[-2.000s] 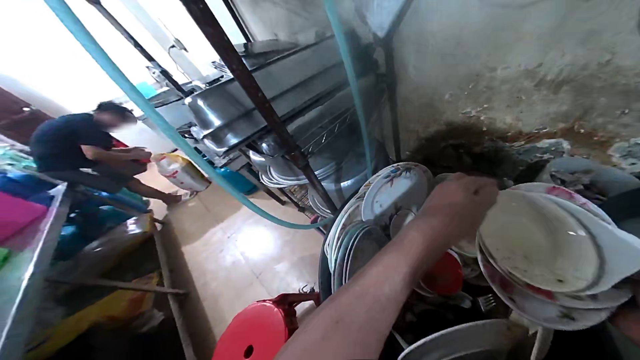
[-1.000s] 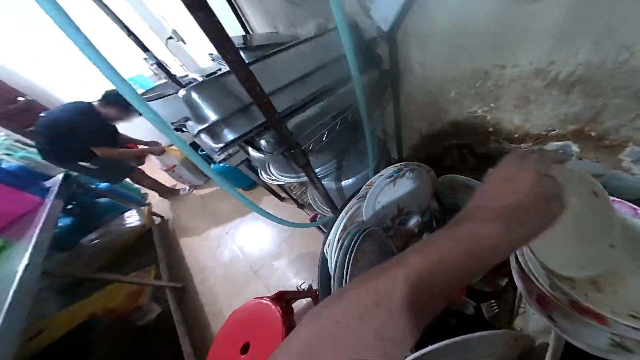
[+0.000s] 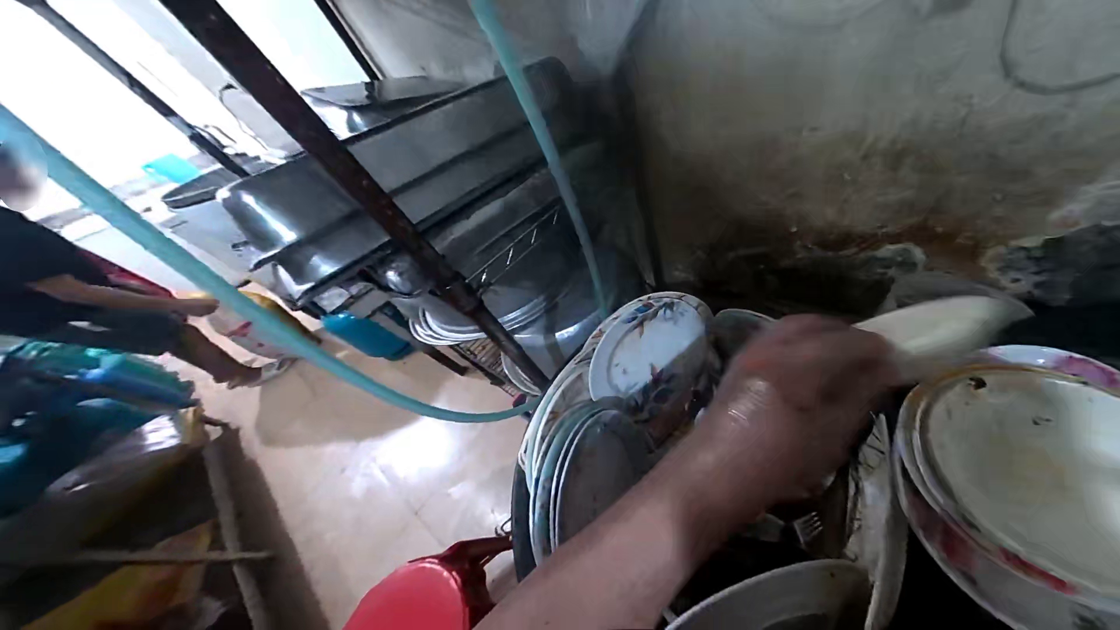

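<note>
My left hand (image 3: 805, 385) reaches in from the bottom and grips a pale oval dish (image 3: 945, 325), held tilted and blurred by motion. This dish is above and left of a stack of used plates (image 3: 1032, 472) with pink-patterned rims. Left of the hand, a flowered plate (image 3: 647, 350) and several round plates (image 3: 599, 464) stand on edge in a dark tub. A fork (image 3: 809, 528) lies below the hand among soiled dishes. At the bottom is the rim of a large bowl (image 3: 787, 582). My right hand is not in view.
A red plastic stool (image 3: 420, 599) stands beside the tub. A pale blue hose (image 3: 350, 376) loops across the view past a rusty metal pole (image 3: 350, 184). Metal basins (image 3: 289, 219) and racked plates stand behind. A person (image 3: 79, 289) is at the left, near bags.
My left hand has lifted the pale dish off the plate stack at the right and brought it leftward. The other person, bent over before, is more upright and farther left in view.
</note>
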